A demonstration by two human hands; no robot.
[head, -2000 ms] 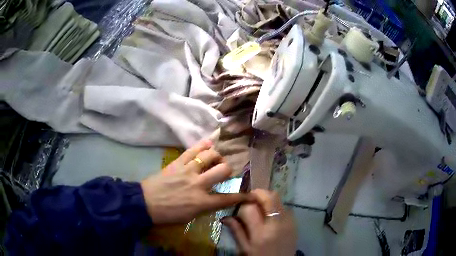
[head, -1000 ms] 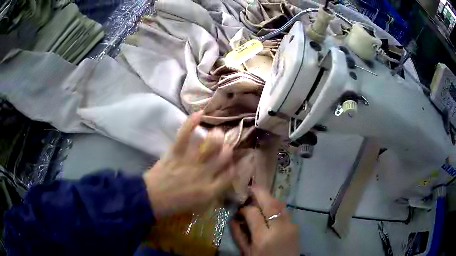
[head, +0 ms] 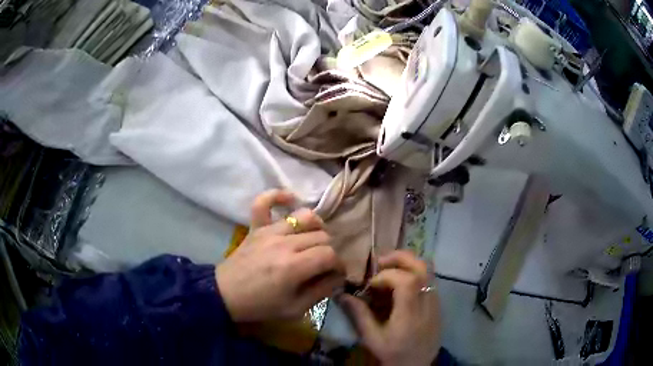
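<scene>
A light grey-beige garment panel [head: 193,143] spreads left of the machine head, its browner inner side [head: 336,129] folded near the needle area. A tan facing strip [head: 387,218] runs from under the machine head towards me. My left hand [head: 283,264], with a ring, is closed on the panel's near edge, left of the strip. My right hand [head: 401,307] pinches the near end of the strip and cloth edge between thumb and fingers. The fingertips of both hands nearly meet. The needle and foot are hidden behind the machine head.
The white lockstitch machine head [head: 458,100] stands at right. A spare tan strip [head: 512,250] lies on the bed. A yellow-white lamp [head: 364,48] hangs over the cloth. Olive cut-piece bundles [head: 93,25] and plastic film [head: 61,207] are at left. A pale box [head: 639,118] is at right.
My left hand has moved off the flattened cloth, lifted, and closed on the panel edge nearer my right hand. The brown cloth folds have opened out. The whole view has shifted slightly.
</scene>
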